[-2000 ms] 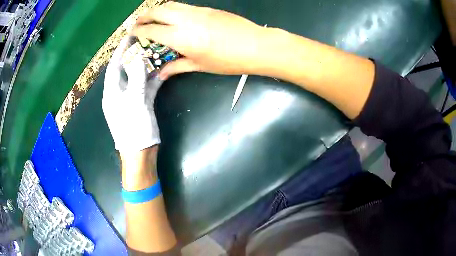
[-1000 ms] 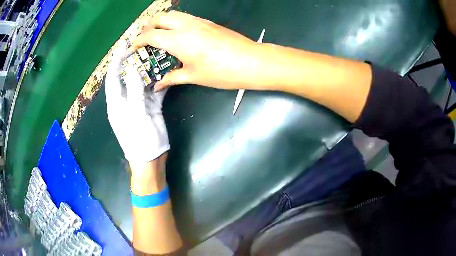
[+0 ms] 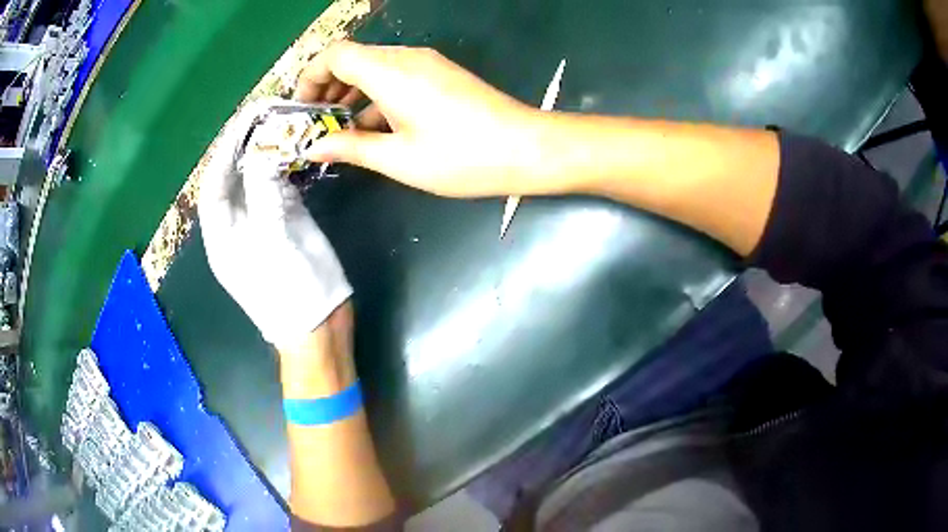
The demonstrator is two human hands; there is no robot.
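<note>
A small electronic unit (image 3: 296, 135), whitish with yellow and dark parts, is held between both hands above the mat's upper left. My left hand (image 3: 268, 223), in a white glove with a blue wrist band, holds it from the left and below. My bare right hand (image 3: 416, 120) grips its right side, with the thumb on the near face and the other fingers behind. The fingers hide part of the unit, and its fine details are blurred.
A pale pointed stick (image 3: 554, 85) lies on the dark green mat (image 3: 468, 301), partly under my right forearm. A green conveyor (image 3: 114, 171) with a chipped edge curves along the left. Ribbed clear parts (image 3: 120, 447) lie by a blue sheet (image 3: 172, 364) at lower left.
The unit has turned: the green circuit board face seen before is now mostly hidden, and a whitish face with yellow shows. My right thumb has moved across the unit's near side.
</note>
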